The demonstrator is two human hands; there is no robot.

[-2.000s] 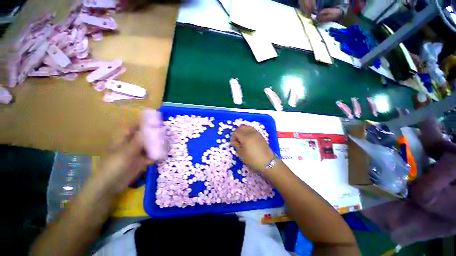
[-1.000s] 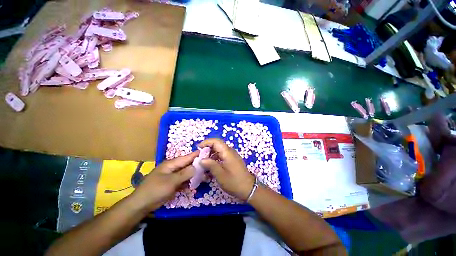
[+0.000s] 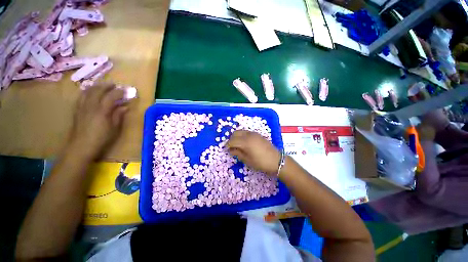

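Observation:
The blue parts tray holds many tiny pale pink button caps. My right hand is over the tray with its fingertips down among the caps; whether it pinches one is hidden. My left hand, blurred, is over the brown board with its fingers at a pink housing beside the heap; whether it grips it cannot be told. The housing heap lies at the upper left. Several fitted housings lie spaced out on the green surface.
A headphone-print carton lies left of the tray, a printed carton sheet right. Beyond are an open carton with plastic bags and an orange tool. Cream cardboard strips lie at the far side. A person's sleeve is at right.
My hands have parted: the left moved to the housings on the board, the right to the caps. The housing between them is gone; one more lies at the green row's left end.

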